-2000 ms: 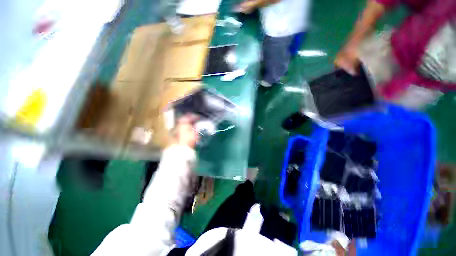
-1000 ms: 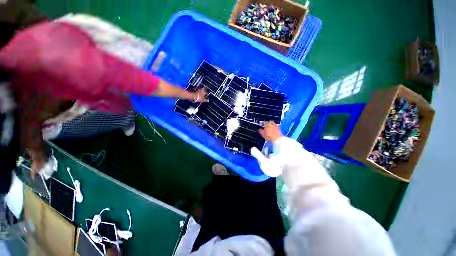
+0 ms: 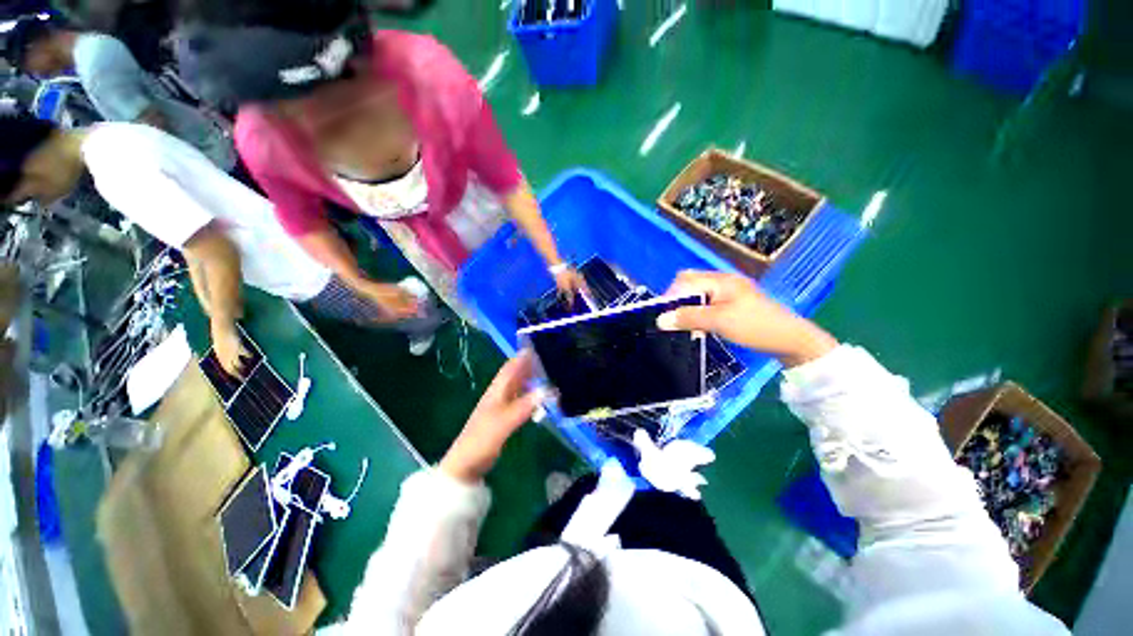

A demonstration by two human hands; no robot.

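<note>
A small dark solar panel [image 3: 621, 360] with a white edge is held up over the near part of the blue crate [image 3: 491, 280]. My right hand [image 3: 743, 317] grips its upper right edge, thumb on the face. My left hand [image 3: 497, 416] is at its left edge with the fingers against it; part of the fingers is hidden. A white crumpled thing [image 3: 672, 465], perhaps a cloth or lead, hangs below the panel. More panels [image 3: 601, 283] lie in the crate, partly hidden by the held one.
A person in pink [image 3: 435, 99] reaches into the crate from the far side. Another in white [image 3: 155, 174] touches a panel on the green bench [image 3: 360, 422]. Panels with white leads [image 3: 292, 547] lie at left. Cartons of small parts [image 3: 742, 214] stand beyond and right of the crate.
My right hand has lifted a panel out of the crate, and my left hand has come into view at its left edge. The view has turned, showing more of the bench and co-workers.
</note>
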